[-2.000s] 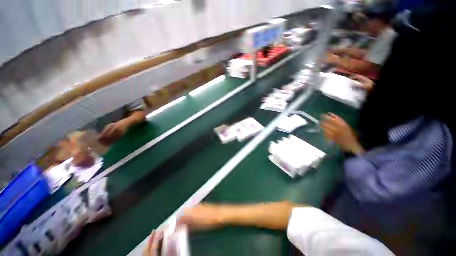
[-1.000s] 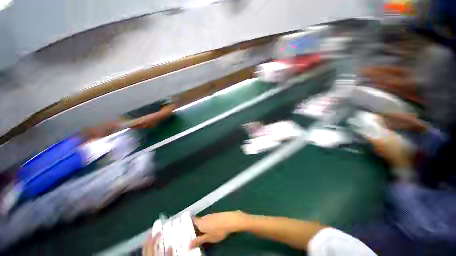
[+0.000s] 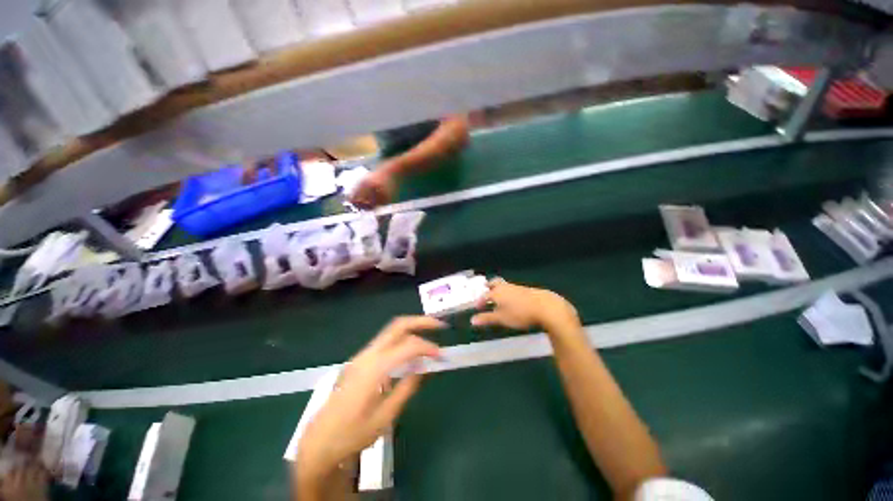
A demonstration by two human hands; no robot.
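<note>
A white carton with a purple picture (image 3: 450, 294) lies on the conveyor belt in front of me. My right hand (image 3: 521, 305) reaches over the white rail, its fingertips at the carton's right end; whether they grip it I cannot tell. My left hand (image 3: 367, 399) is open, fingers spread, left of and nearer than that carton. Under and beside my left hand, white cartons (image 3: 376, 464) lie on the near ledge, partly hidden by the hand. Another white carton (image 3: 163, 458) stands further left on the ledge.
Wrapped pieces (image 3: 235, 266) lie in a row across the belt, beside a blue bin (image 3: 238, 199). Another person's hand (image 3: 372, 188) is beyond them. Several cartons (image 3: 703, 269) lie on the belt at right. A folded white piece (image 3: 835, 321) is on the right ledge. A person's hand shows at lower left.
The view has swung left. Both hands were together at white cartons near the bottom edge; now they are apart, the right one over the belt at a carton and the left one open.
</note>
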